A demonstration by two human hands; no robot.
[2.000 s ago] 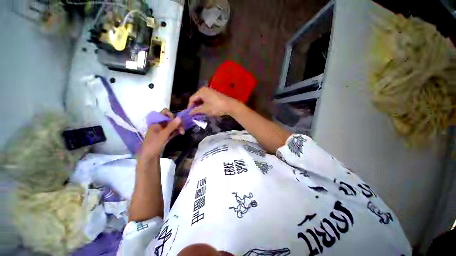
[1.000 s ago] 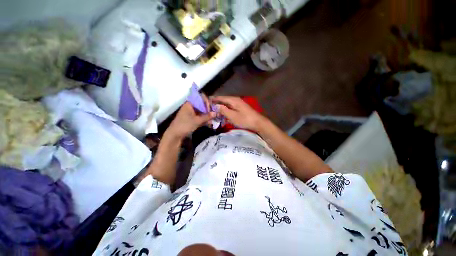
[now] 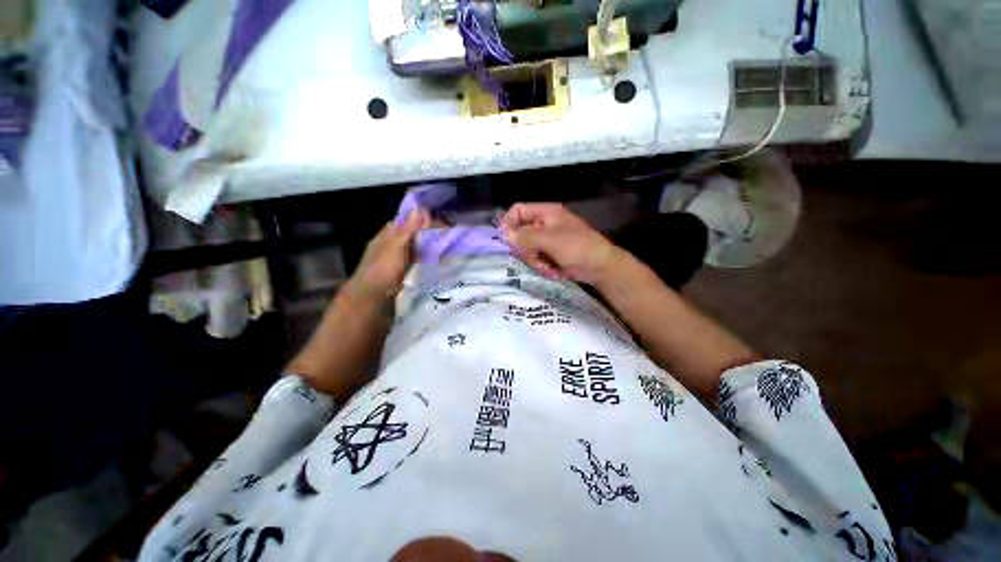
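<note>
A short purple fabric band point(image 3: 467, 242) is stretched between my two hands, at my lap just in front of the table edge. My left hand point(image 3: 393, 250) holds its left end, where a fold of purple fabric stands up above the fingers. My right hand point(image 3: 558, 242) pinches its right end between thumb and fingers. The overlock machine point(image 3: 538, 31) is at the top, cut off by the picture's edge, with purple threads point(image 3: 483, 38) hanging over its front.
A yellowish-framed waste opening point(image 3: 514, 97) is in the table before the machine. Purple bands point(image 3: 170, 115) and white strips point(image 3: 198, 198) lie at the table's left. Blue-handled snips point(image 3: 807, 27) are at the upper right. A round clear bin point(image 3: 757, 214) stands below right. White cloth point(image 3: 71, 198) hangs at the left.
The view has turned toward the machine and table front. The band, bunched between my hands before, is now spread flat between them, and my hands are farther apart.
</note>
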